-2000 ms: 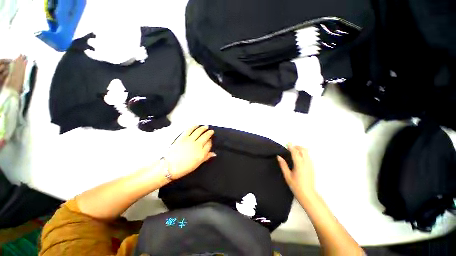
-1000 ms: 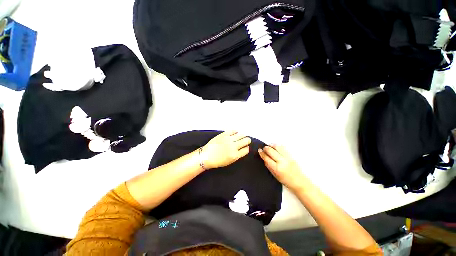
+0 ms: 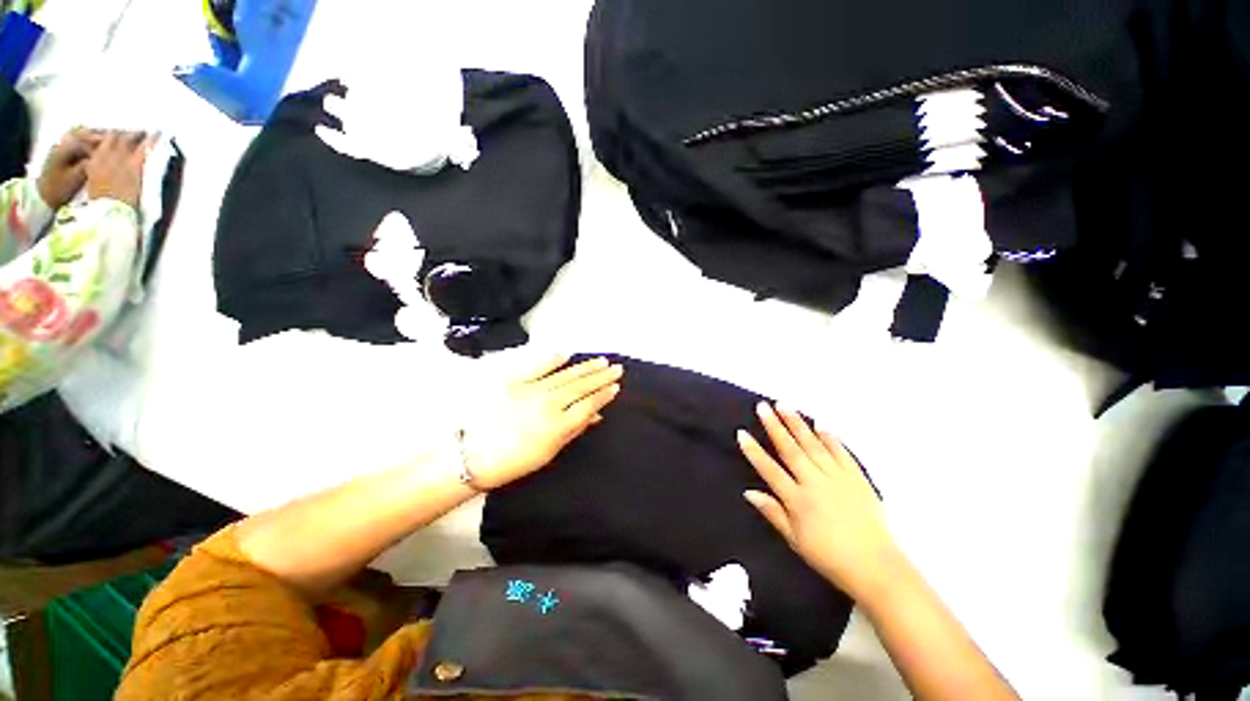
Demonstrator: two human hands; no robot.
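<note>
A black half-moon bag (image 3: 658,479) lies flat on the white table in front of me, its rounded edge away from me. A white jagged piece (image 3: 724,594) shows near its lower right. My left hand (image 3: 542,418) lies flat on the bag's upper left edge, fingers pointing right. My right hand (image 3: 809,493) lies on its right part with fingers spread. Neither hand grips anything. The dark apron (image 3: 590,630) hides part of the bag's near edge.
A smaller black bag pile (image 3: 322,226) with a white bundle (image 3: 398,123) lies at upper left, by a blue tape dispenser (image 3: 261,62). A large black stack (image 3: 795,206) is at upper right, another black pile (image 3: 1193,534) at the right edge. Another person's hands (image 3: 103,167) are at far left.
My hands have moved apart across the bag, and my right hand's fingers have spread from their pinched pose. The view has shifted, bringing the other person into sight at left.
</note>
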